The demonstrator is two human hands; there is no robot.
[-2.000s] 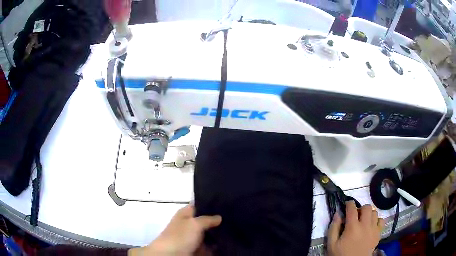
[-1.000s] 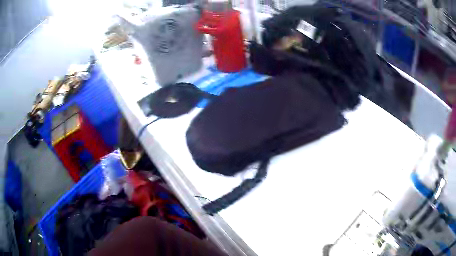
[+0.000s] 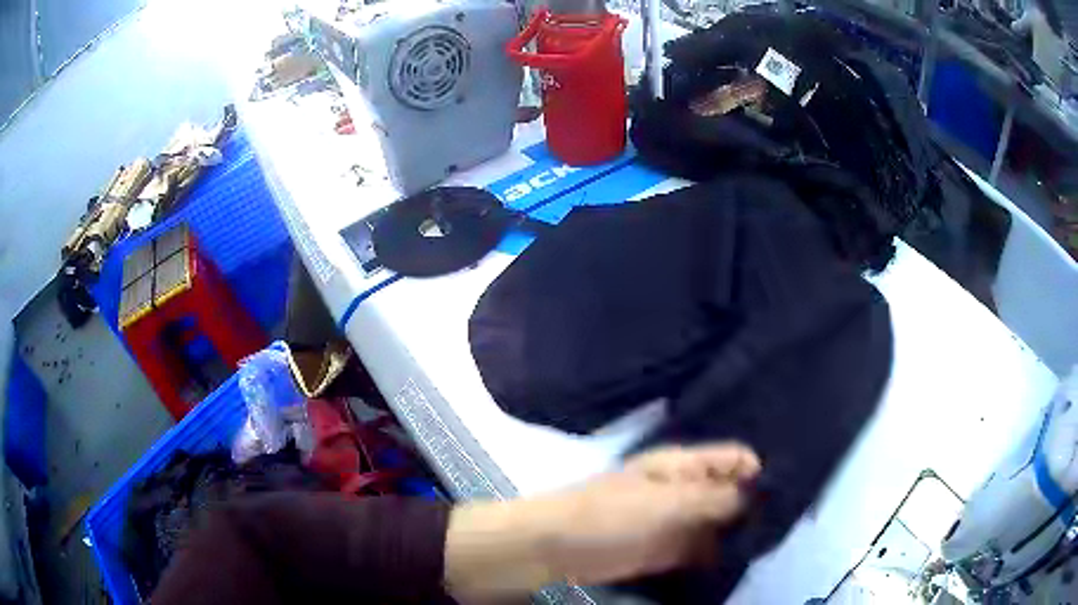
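Note:
My left hand (image 3: 603,526), blurred, reaches in from the lower left with its fingertips closed on a dark cut panel (image 3: 816,366). The panel lies at a slant on the white table (image 3: 455,402), its upper part over another dark panel with a rounded end (image 3: 579,319). Its lower end is partly hidden by my hand. My right hand is not in view.
A black tape reel (image 3: 432,232), grey box with a fan (image 3: 461,89), red jug (image 3: 582,95) and black bundle with a white tag (image 3: 828,118) stand behind. The sewing machine head (image 3: 1017,508) is at right. Blue crate (image 3: 112,532) and red stool (image 3: 189,343) are at left.
The view has turned left from the machine. The panel from in front of the machine now lies partly over the other dark panel. My left hand has come back into view; my right hand has gone out.

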